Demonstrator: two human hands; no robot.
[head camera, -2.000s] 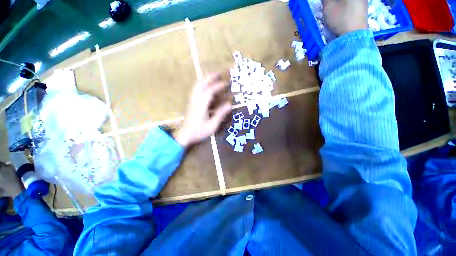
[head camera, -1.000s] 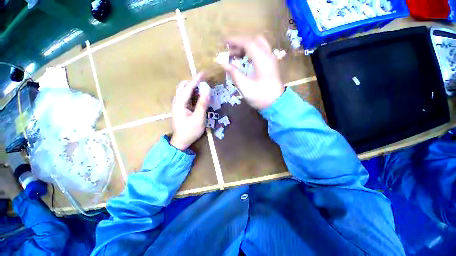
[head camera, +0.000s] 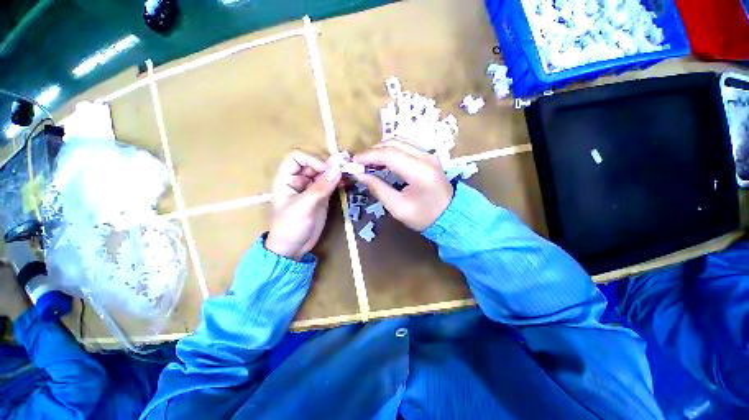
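My left hand (head camera: 302, 197) and my right hand (head camera: 409, 182) meet at the centre over the brown tabletop. Their fingertips grip small white plastic parts (head camera: 348, 166) and hold them together. The fingers hide most of these parts, so their shape cannot be told. A loose pile of small white parts (head camera: 420, 121) lies just beyond my right hand. A few more white parts (head camera: 367, 231) lie below it, partly under the hand.
A blue bin (head camera: 538, 75) full of white parts stands upper right, beside a red bin (head camera: 713, 33). A black tray (head camera: 641, 176) lies at right. A clear plastic bag (head camera: 123, 238) of white parts lies at left. Other people's blue sleeves (head camera: 53, 357) show at both sides.
My right hand has come from the blue bin across the pile to the centre and met my left hand. Both hands' fingertips have closed on small white parts.
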